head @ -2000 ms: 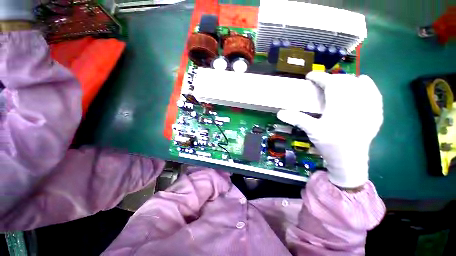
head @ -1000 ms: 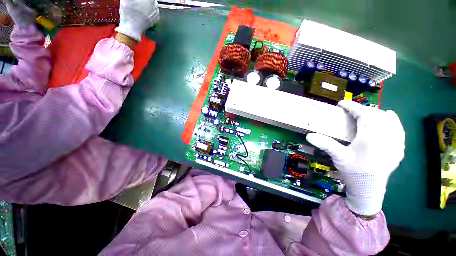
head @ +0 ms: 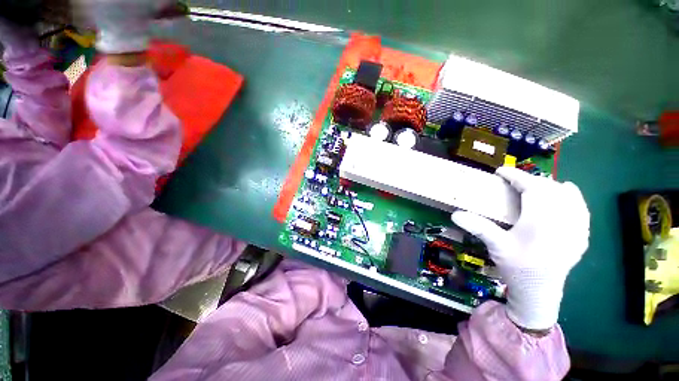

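A green circuit board [head: 376,216] lies component side up, partly over a red pad [head: 408,68], near the bench's front edge. My right hand [head: 532,242], in a white glove, pinches the right end of the long white heatsink [head: 424,175], thumb on the near side and fingers on the far side. Copper-wound chokes [head: 354,103] and white-topped capacitors [head: 406,138] are at the far left. A finned heatsink [head: 510,97] is at the far right, beside a brown transformer [head: 480,147]. A thin black wire curves over the near left part. My left hand is not in view.
At left, another person's pink sleeves and blurred white-gloved hand [head: 123,28] reach over a red pad [head: 195,97]. A black tray [head: 633,257] with a yellow tape roll [head: 655,217] and pale yellow sheet [head: 665,271] is at right. A red item [head: 670,128] lies beyond it.
The view has shifted; the board sits further right and more slanted than two seconds ago. My right hand keeps its grip on the heatsink. The other person's gloved hand has moved left since one second ago.
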